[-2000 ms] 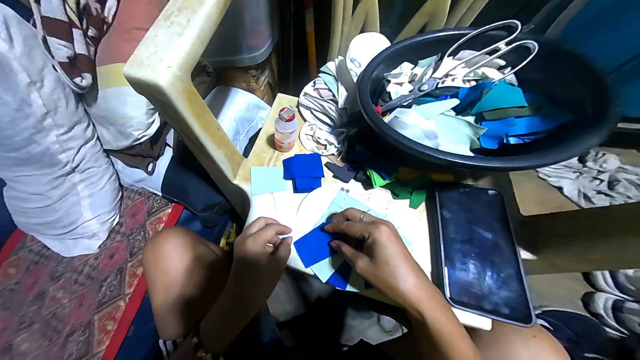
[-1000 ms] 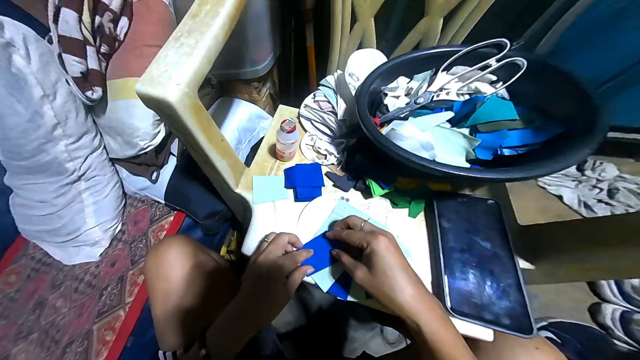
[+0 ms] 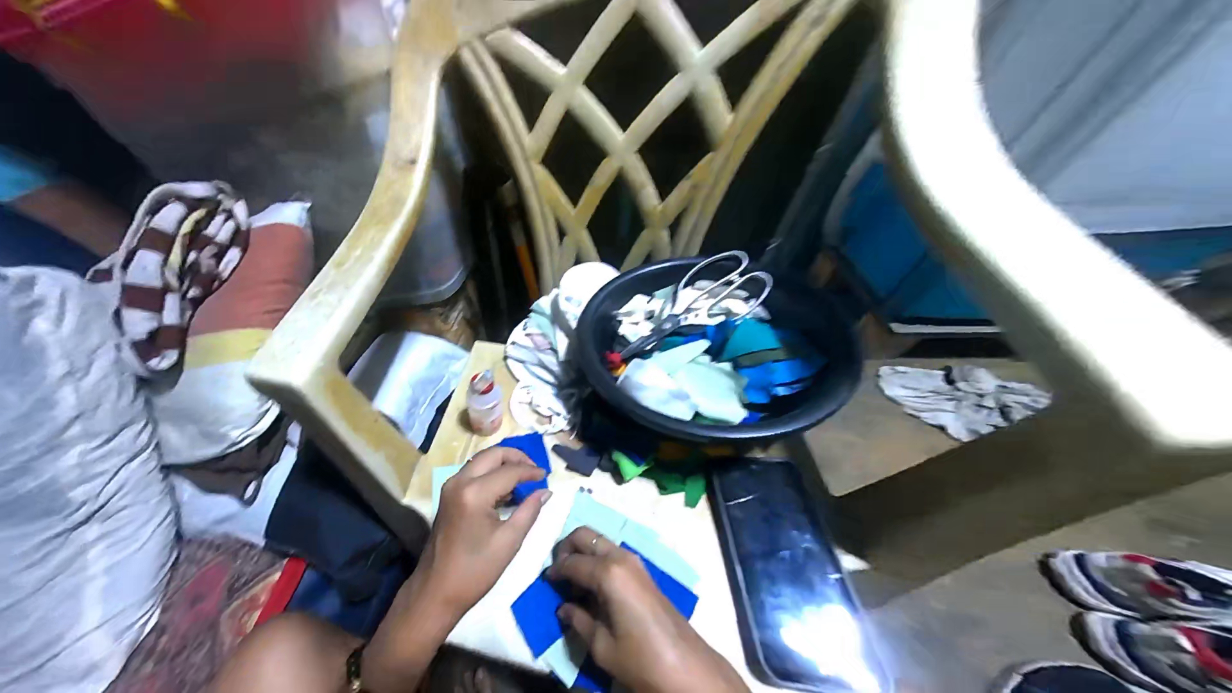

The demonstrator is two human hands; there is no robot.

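Note:
My left hand [image 3: 491, 525] is at the blue fabric pieces [image 3: 527, 462] on the left of the plastic chair's seat; its fingertips cover part of them, and whether they grip one is unclear. Beneath it, a pale green fabric piece [image 3: 444, 478] shows at its edge. My right hand [image 3: 602, 597] rests its fingers on a blue fabric piece [image 3: 539, 612] lying over pale green pieces [image 3: 616, 525]. Another blue piece [image 3: 664, 582] lies beside that hand. Part of the layered pieces is hidden under my right hand.
A black basin [image 3: 717, 428] holds fabric scraps and metal-handled scissors [image 3: 717, 289]. A smartphone [image 3: 794, 568] lies right of my right hand. A small bottle [image 3: 484, 402] stands behind my left hand. Green scraps [image 3: 674, 481] lie before the basin. The chair's armrests [image 3: 356, 279] rise on both sides.
My left hand has left the blue piece near my right hand and moved to the blue pieces at the left. The view has shifted, showing more of the chair.

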